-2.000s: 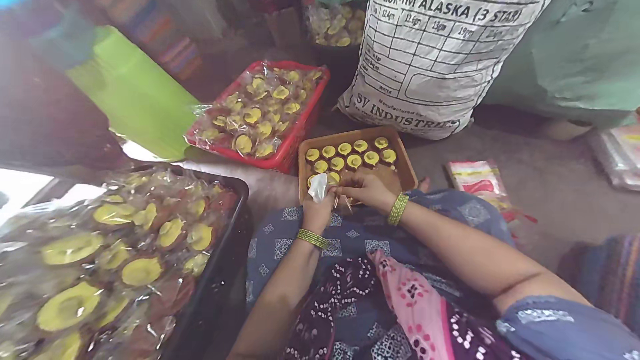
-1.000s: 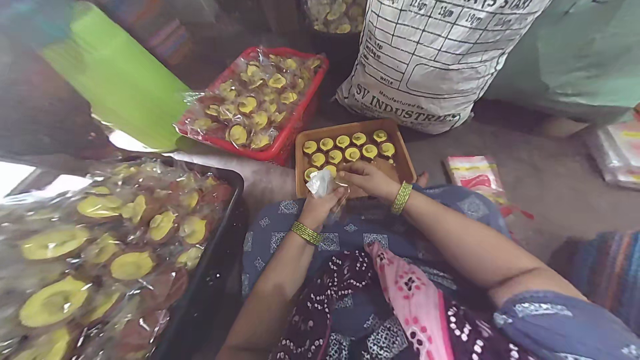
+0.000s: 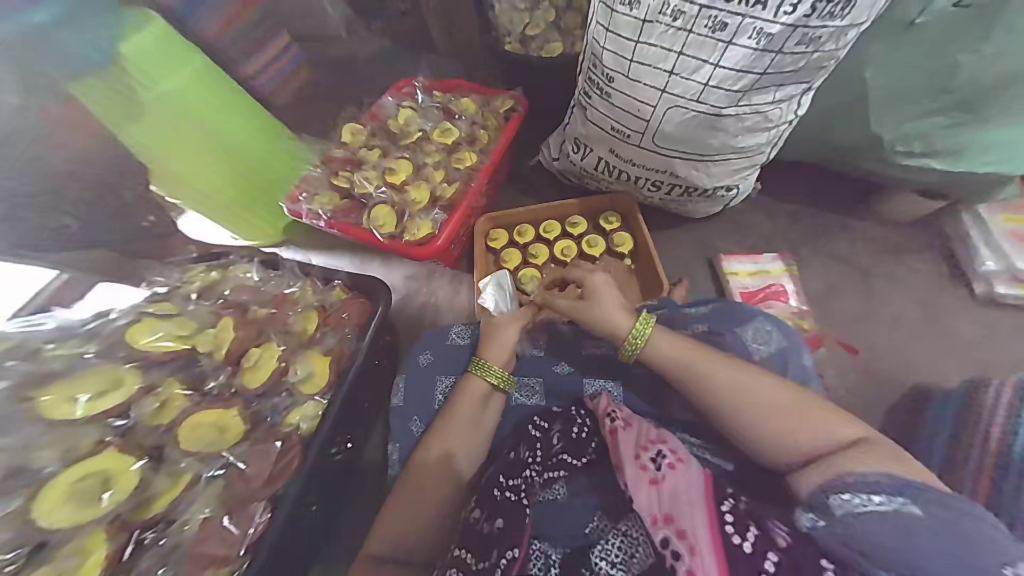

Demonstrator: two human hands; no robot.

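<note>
My left hand (image 3: 506,326) holds a small white and clear plastic packet (image 3: 498,293) upright at the near left corner of a tan plastic tray (image 3: 658,268). My right hand (image 3: 588,298) reaches in from the right, its thumb and forefinger pinched close to the left fingers; whether it grips the packet or something small is hidden. In the tray stand rows of small brown clay lamps with yellow wax (image 3: 566,250). Both hands are over the tray's near edge and cover part of it.
A red basket (image 3: 472,210) of wrapped yellow-topped pieces stands behind left; a larger black crate (image 3: 380,320) of them is at the near left. A printed white sack (image 3: 680,112) stands behind the tray. Plastic packets (image 3: 764,284) lie on the floor at right, a green sheet (image 3: 192,128) at upper left.
Fewer lamps show in the tray than two seconds ago. The hands stay together at its near edge, with the white packet still in my left hand.
</note>
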